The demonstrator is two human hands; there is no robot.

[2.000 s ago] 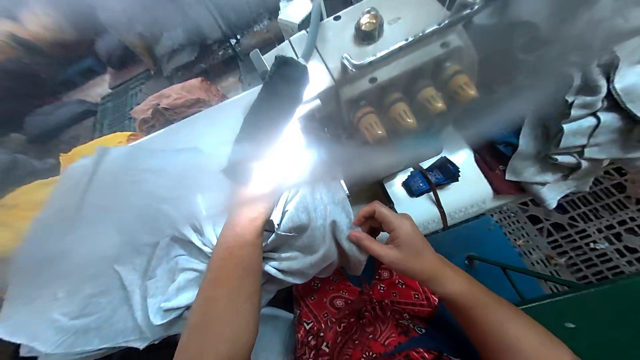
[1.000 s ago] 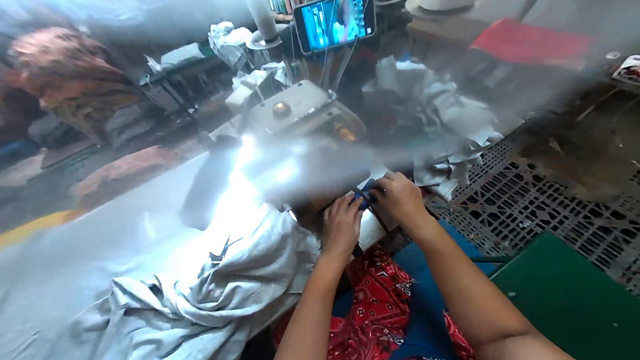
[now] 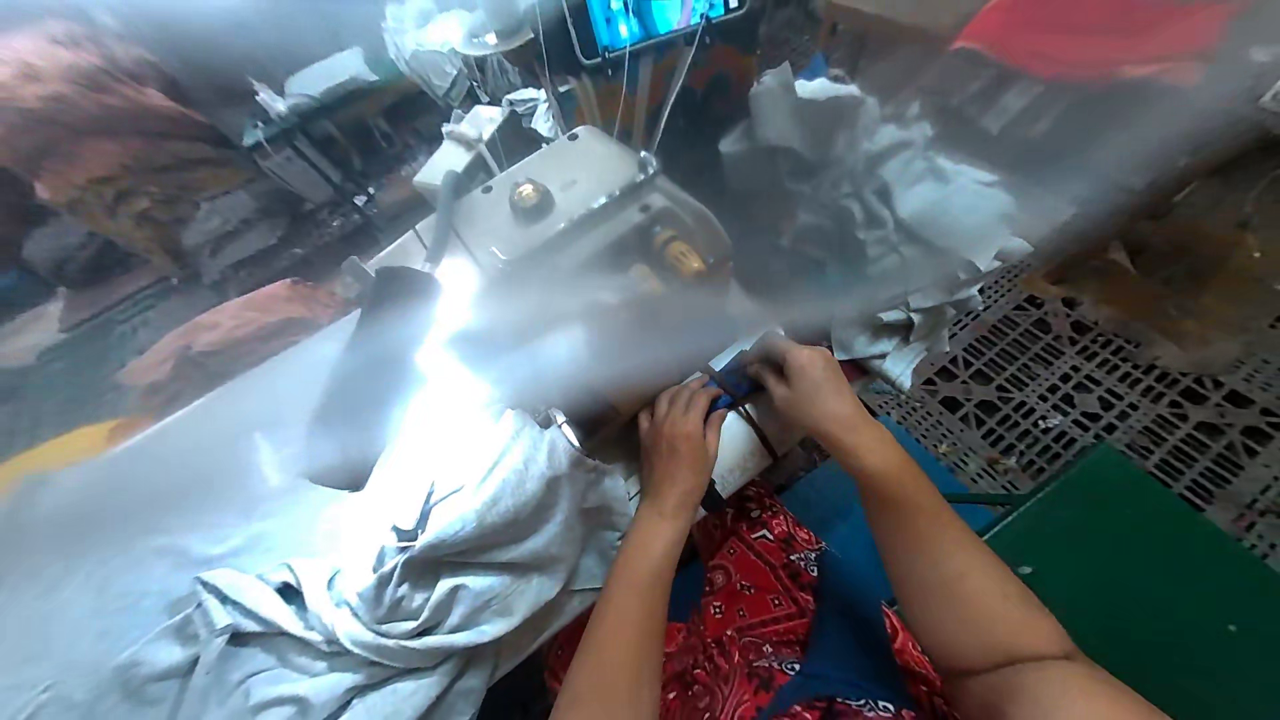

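Both my hands are at a small bundle of dark blue labels (image 3: 735, 382) strapped by a brown band on the white right end of the sewing machine table. My left hand (image 3: 682, 440) has its fingertips on the bundle's left side. With bent fingers my right hand (image 3: 800, 385) pinches its right side. Light grey fabric (image 3: 480, 570) lies in folds left of my left forearm, untouched by either hand. Beyond my hands stands an industrial sewing machine (image 3: 570, 200) with yellow tension knobs; glare and a blurred streak hide its needle area.
A dark lamp head (image 3: 370, 380) shines over the table's left part. Grey cloth pieces (image 3: 880, 200) are heaped right of the machine, above a perforated floor mat (image 3: 1080, 380). A green board (image 3: 1140, 580) is at lower right. A phone (image 3: 650, 20) with a lit screen stands behind.
My left hand has left the grey fabric and moved right to the blue labels. My right hand has also moved to them from the fabric's edge. The view has shifted.
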